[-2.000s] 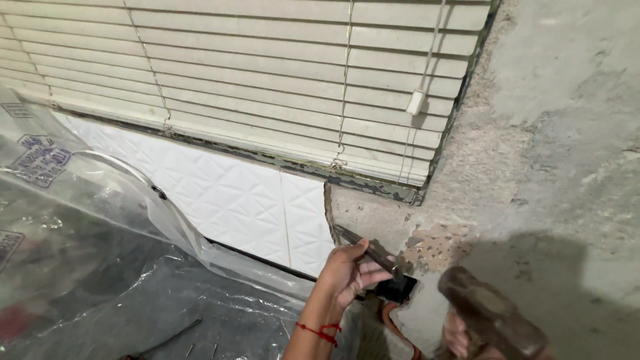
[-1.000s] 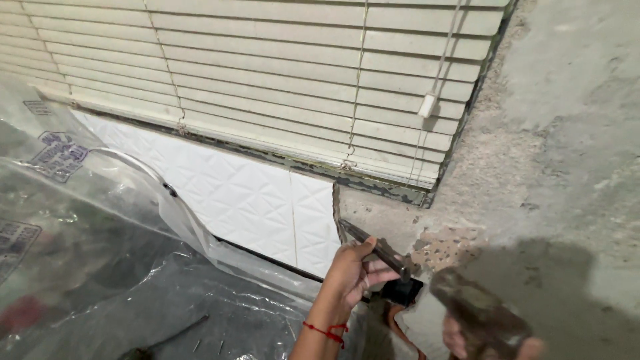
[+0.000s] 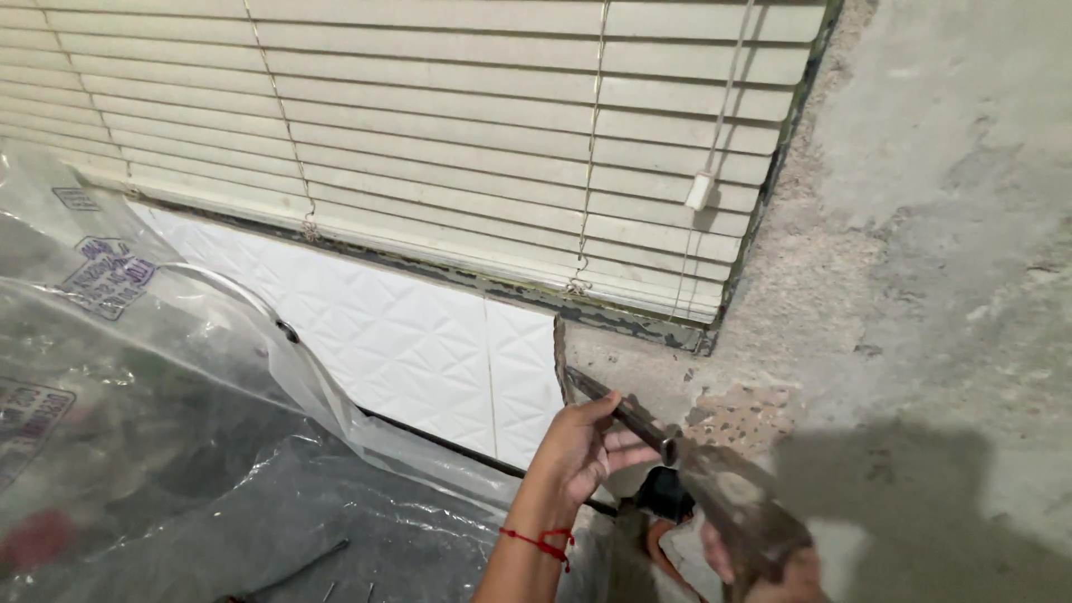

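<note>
My left hand point(image 3: 599, 444), with a red string bracelet at its wrist, holds a metal chisel point(image 3: 628, 416). The chisel's tip rests at the broken edge of the white textured wall tiles point(image 3: 402, 343), where bare mortar begins. In my right hand point(image 3: 762, 565) is a heavy hammer point(image 3: 737, 502), somewhat blurred. Its head is at the chisel's struck end; whether they touch I cannot tell. The hammer's handle is mostly hidden by my right hand and the frame's lower edge.
Window blinds point(image 3: 435, 126) with a cord pull point(image 3: 699, 191) hang above the tiles. Clear plastic sheeting point(image 3: 209, 469) with printed marks covers the lower left, near a white cable point(image 3: 226, 280). A black object point(image 3: 666, 494) sits below the chisel. Rough plaster wall point(image 3: 938, 276) lies to the right.
The hammer, apart from the chisel two seconds ago, has moved left to the chisel's struck end. My left hand keeps the chisel at the tile edge.
</note>
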